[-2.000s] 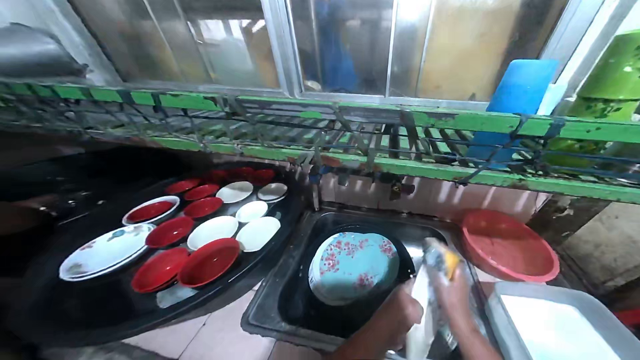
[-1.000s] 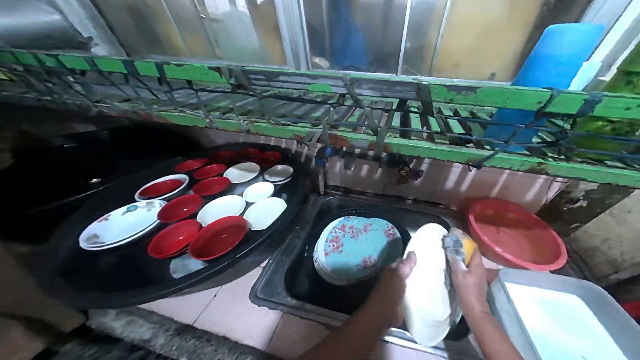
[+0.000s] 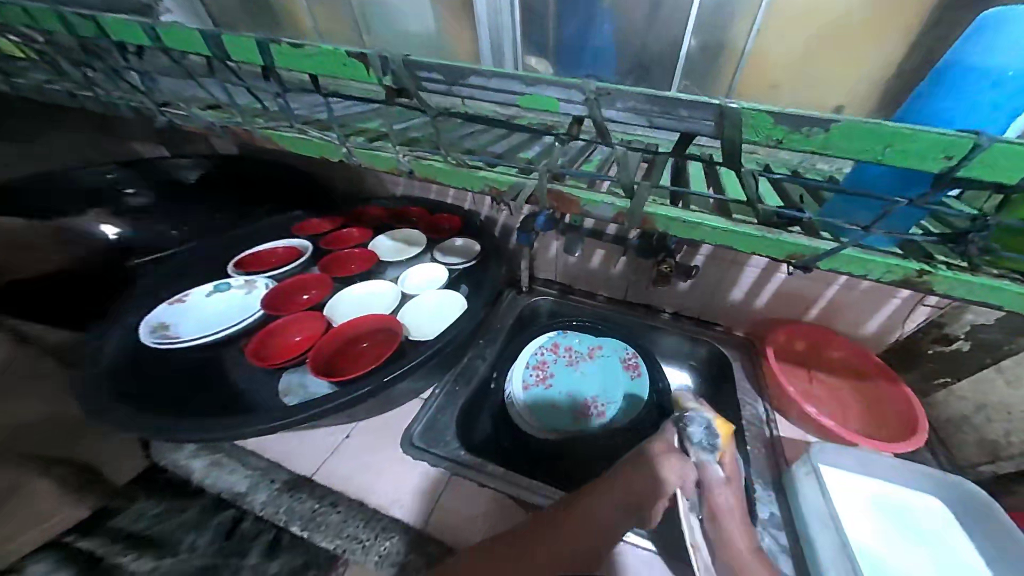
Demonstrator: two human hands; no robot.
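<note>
My left hand [image 3: 668, 472] grips the side of a pale plate [image 3: 690, 524], which stands nearly edge-on over the right part of the metal sink [image 3: 480, 448]. My right hand [image 3: 724, 488] presses a yellow sponge [image 3: 724, 432] with a grey scrubbing mesh [image 3: 698, 436] against the plate's upper end. Just left of my hands, several light-blue plates with red flowers [image 3: 580, 380] lie stacked in the sink.
A large black round tub [image 3: 192, 404] at left carries red bowls [image 3: 356, 348], white bowls [image 3: 364, 302] and floral oval plates [image 3: 204, 308]. A red basin [image 3: 844, 388] and a grey tub [image 3: 816, 480] stand right. A green rack [image 3: 848, 144] hangs above a faucet [image 3: 666, 270].
The plate showed its broad face one second ago; now it is turned nearly edge-on between my hands. The sponge has stayed in my right hand.
</note>
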